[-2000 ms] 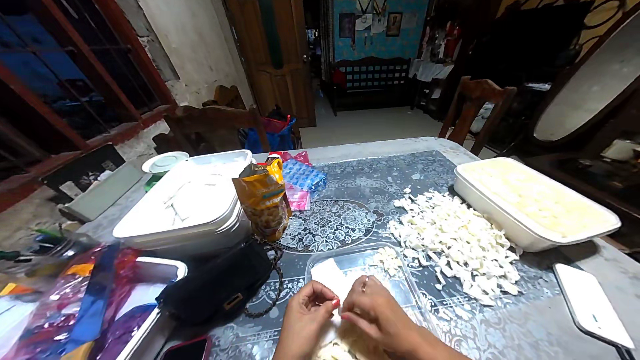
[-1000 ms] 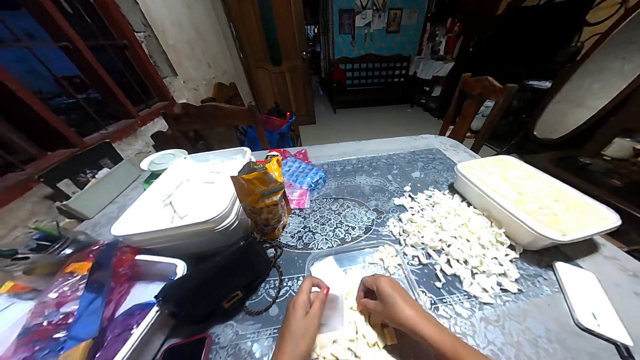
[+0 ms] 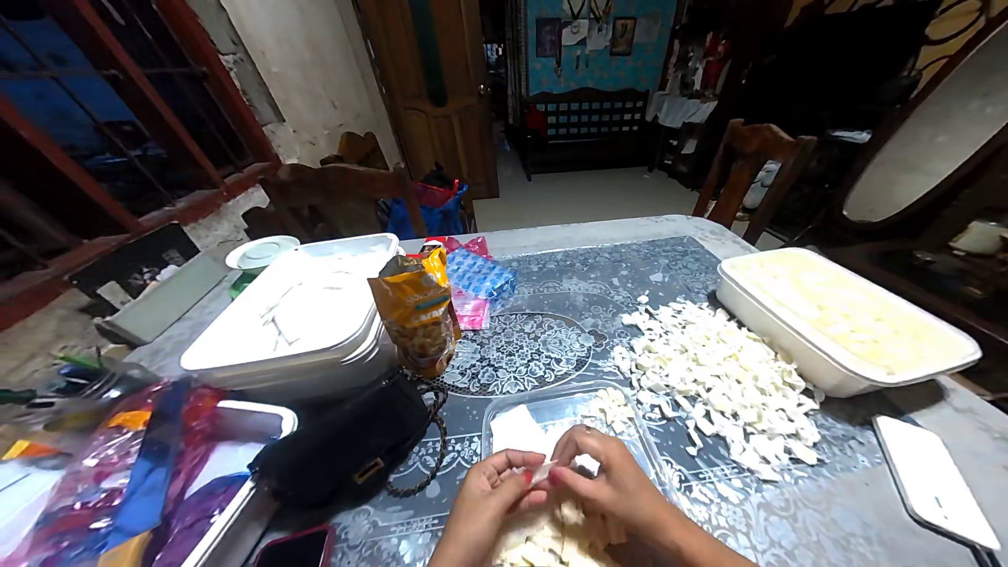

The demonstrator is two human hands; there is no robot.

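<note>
My left hand (image 3: pixel 504 488) and my right hand (image 3: pixel 606 472) meet over a clear plastic container (image 3: pixel 646 429), both pinching a small piece of thin white paper (image 3: pixel 543 471). White paper sheets (image 3: pixel 516 429) lie in the container's left part, and small wrapped pieces (image 3: pixel 613 408) sit in its back right corner. Pale yellowish pieces (image 3: pixel 543 547) lie below my hands, partly hidden by them. A large heap of small white twisted-wrapped pieces (image 3: pixel 720 378) is spread on the table to the right of the container.
A white tub of pale yellow contents (image 3: pixel 835 315) stands at the right, with a white rectangular device (image 3: pixel 933 476) nearer. Left are stacked white tubs (image 3: pixel 299 315), an orange foil pouch (image 3: pixel 417 315), a black chain-strap handbag (image 3: pixel 346 441), a phone (image 3: pixel 295 547) and a plastic-filled tray (image 3: pixel 276 421).
One second ago my hands were apart over the container; now their fingertips are together on a small piece of white paper.
</note>
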